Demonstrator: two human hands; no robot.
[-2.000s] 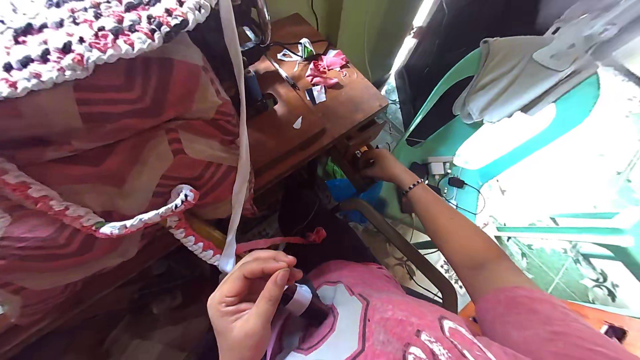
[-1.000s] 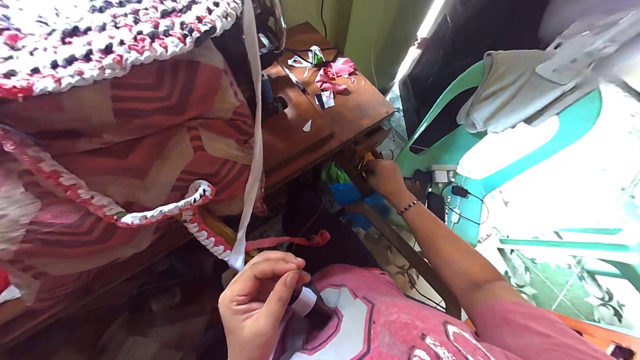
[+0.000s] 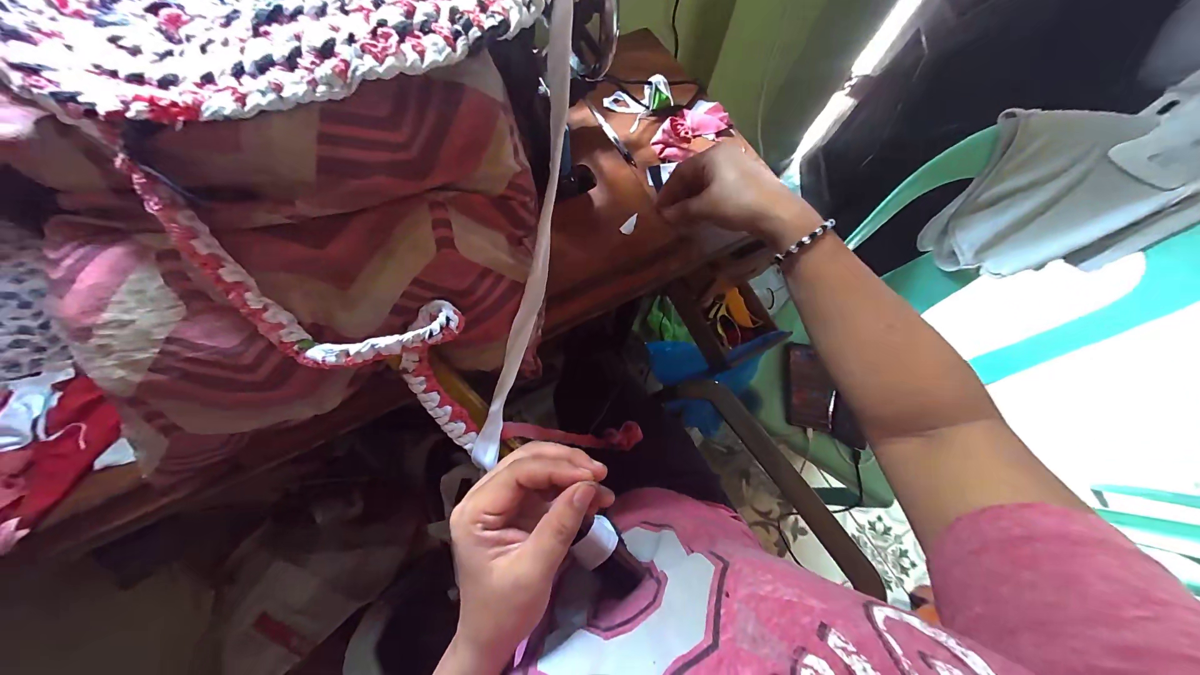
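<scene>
My left hand [image 3: 530, 544] is in front of my chest, thumb and fingertips together; what they pinch, if anything, is hidden. Just above it a white fabric strip [image 3: 532, 309] runs up past the top edge. It meets the end of a red and white braided fabric cord [image 3: 234, 281]. The cord leads up toward a crocheted rag piece [image 3: 309, 47] on a patterned red cloth [image 3: 366, 178]. My right hand [image 3: 722, 190] is over the wooden table, its fingertips down near a dark and white scrap [image 3: 662, 174]. Whether it holds anything cannot be told. Pink fabric scraps [image 3: 689, 129] lie just beyond.
A blue container [image 3: 712, 361] stands below the wooden table edge [image 3: 600, 305]. To the right is a green plastic chair [image 3: 1041, 347] with a grey cloth [image 3: 1059, 187] over it. A dark metal bar [image 3: 787, 487] slants between my body and the chair. Red and white cloth pieces [image 3: 70, 445] lie at left.
My right hand has moved up from beside the table's lower edge to above the tabletop near the scraps. My left hand stays in about the same place.
</scene>
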